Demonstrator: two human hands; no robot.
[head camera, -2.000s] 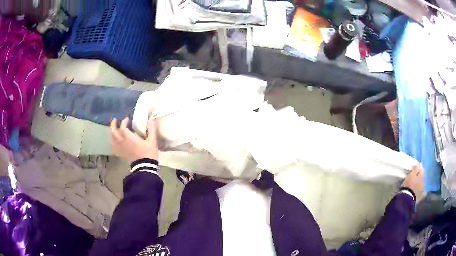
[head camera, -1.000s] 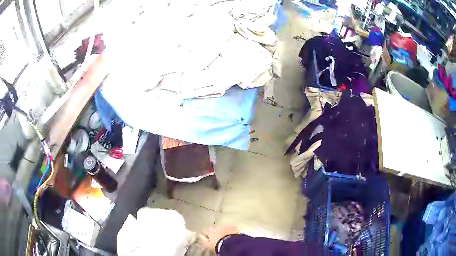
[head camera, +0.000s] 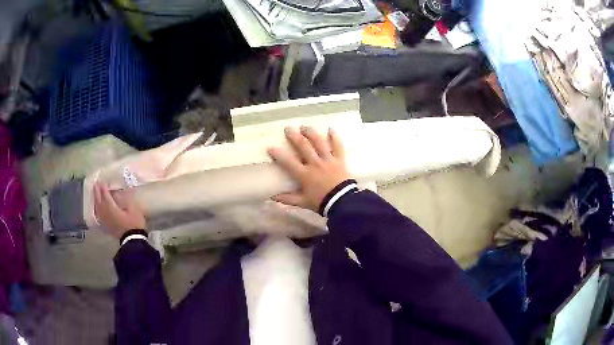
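A cream garment (head camera: 417, 148) is pulled over a narrow pressing board, whose bare grey-blue end (head camera: 67, 205) shows at the left. My right hand (head camera: 313, 165) lies flat on the middle of the garment with its fingers spread. My left hand (head camera: 118, 210) is at the garment's left edge near the bare board end, fingers on the cloth; whether it pinches the cloth is hard to tell. A pale stiff panel (head camera: 296, 111) crosses beneath the board. The garment's right end hangs over the board's rounded tip.
A blue latticed crate (head camera: 101, 87) stands beyond the board at the left. The iron rest (head camera: 316, 23) and a dark bottle (head camera: 421, 20) are at the top. Light-blue cloth (head camera: 518, 87) and beige garments (head camera: 572, 81) are at the right. Magenta cloth (head camera: 10, 209) hangs at the far left.
The view has swung back from the pile table to the board. Against two seconds ago, the garment covers more of the board and lies smoother; my right hand has moved from its right end to the middle.
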